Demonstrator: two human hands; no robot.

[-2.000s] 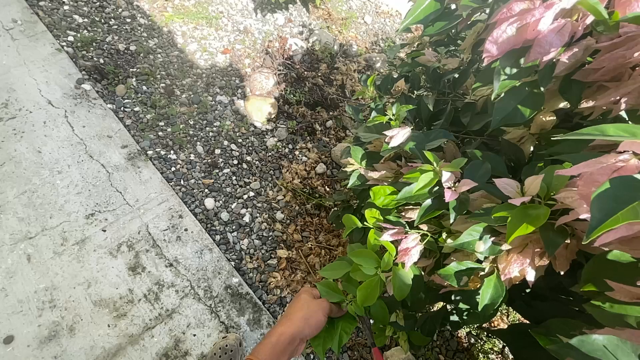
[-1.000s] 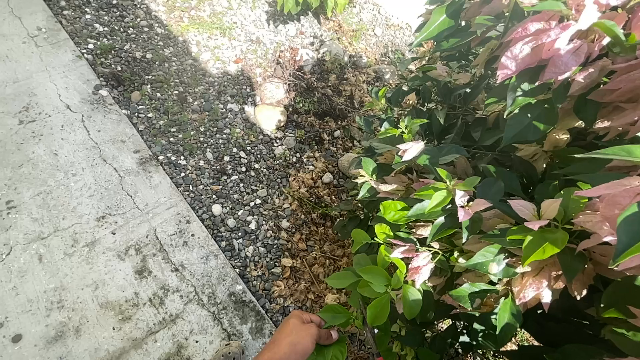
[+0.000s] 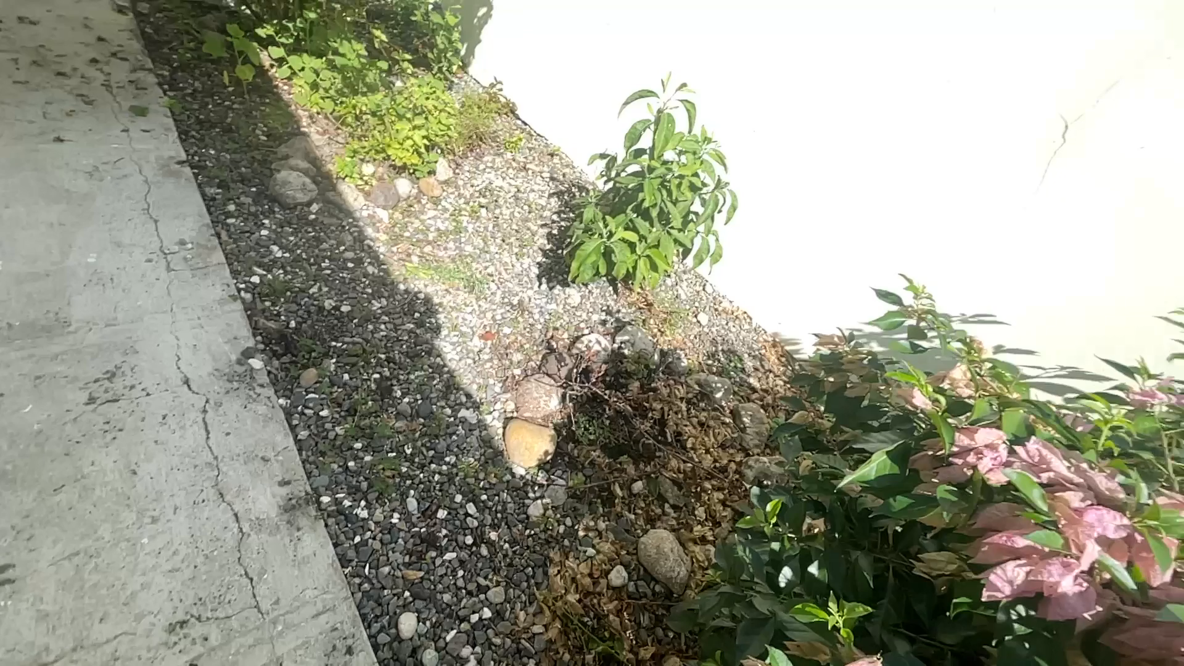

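Neither my left hand nor my right hand shows in the head view at this moment, so what they hold cannot be seen. At the lower right stands a leafy shrub (image 3: 860, 518) with green leaves and pink bracts (image 3: 1064, 536). Dry brown leaves (image 3: 592, 592) lie on the ground along its left side. A grey rounded stone (image 3: 663, 561) sits among them.
A cracked concrete slab (image 3: 111, 370) runs down the left, beside gravel (image 3: 370, 444). Stones, one of them yellowish (image 3: 530, 442), lie mid-view. A small green shrub (image 3: 652, 199) stands by a white wall (image 3: 879, 139); low green plants (image 3: 398, 111) grow farther back.
The view has swung up and away, bringing in the wall and farther plants. The hand earlier at the bottom, touching green leaves of the shrub, is out of view.
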